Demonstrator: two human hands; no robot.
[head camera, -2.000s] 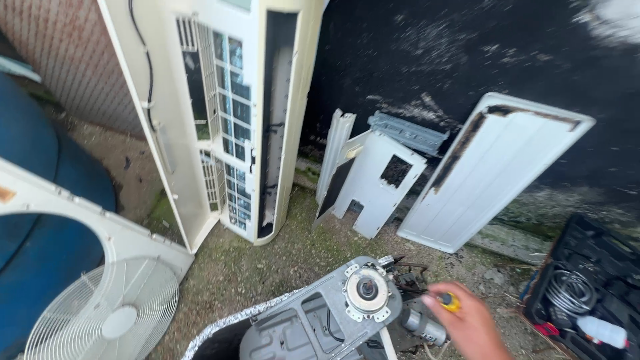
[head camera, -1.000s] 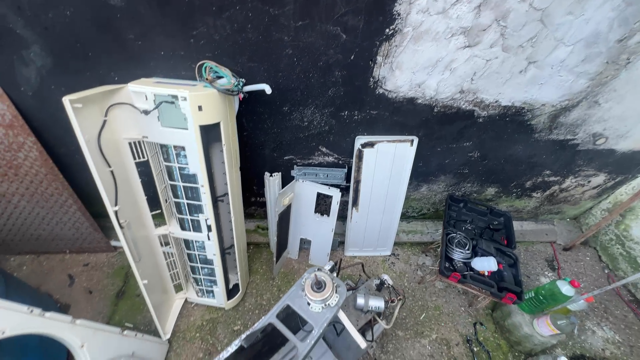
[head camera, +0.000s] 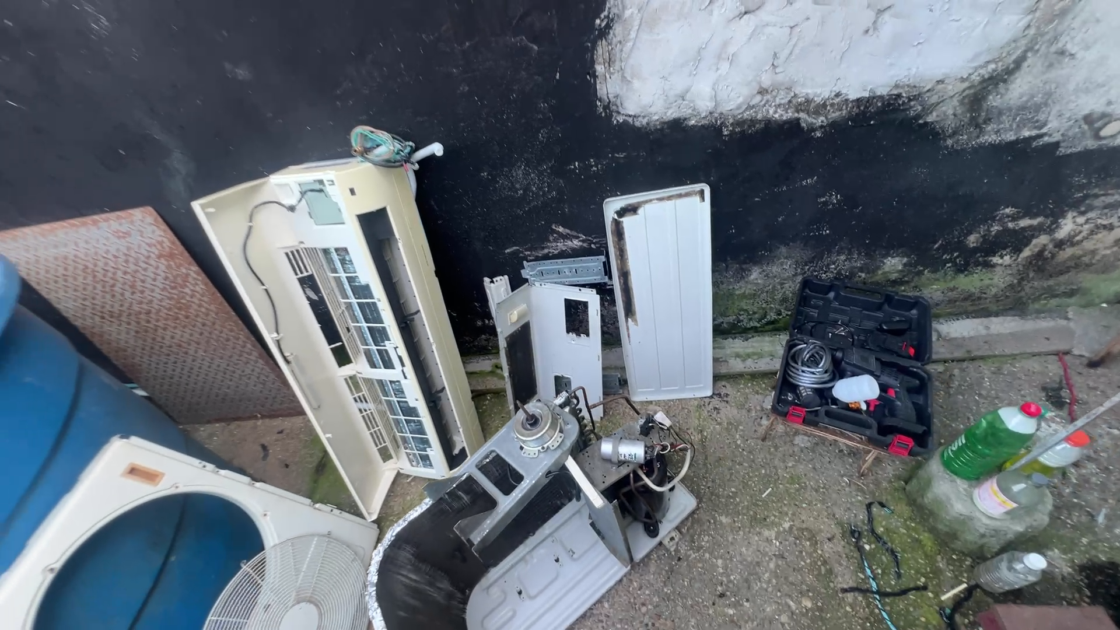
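Observation:
Neither of my hands shows in the head view now. An opened outdoor air conditioner unit lies low in the middle, with its metal base pan (head camera: 547, 560), a fan motor (head camera: 535, 427) on a bracket, a silver capacitor (head camera: 623, 451) and loose wires beside it. The indoor unit of a split air conditioner (head camera: 402, 324) leans upright on the black wall, its front cover (head camera: 289, 350) swung open and a coil of cable (head camera: 382, 146) on top. White metal casing panels (head camera: 560, 341) and a larger white panel (head camera: 669, 297) stand against the wall.
At left are a blue plastic tank (head camera: 52, 385), a rusty metal plate (head camera: 149, 306), a white front casing (head camera: 96, 499) and a round fan grille (head camera: 293, 591). To the right, an open black tool case (head camera: 853, 367) holds a drill and hose; bottles (head camera: 989, 442) stand on a stone block (head camera: 941, 507).
A hand with a yellow-handled tool was beside the fan motor two seconds ago; it is out of view in both later frames. The view has swung up and right, showing the bottles.

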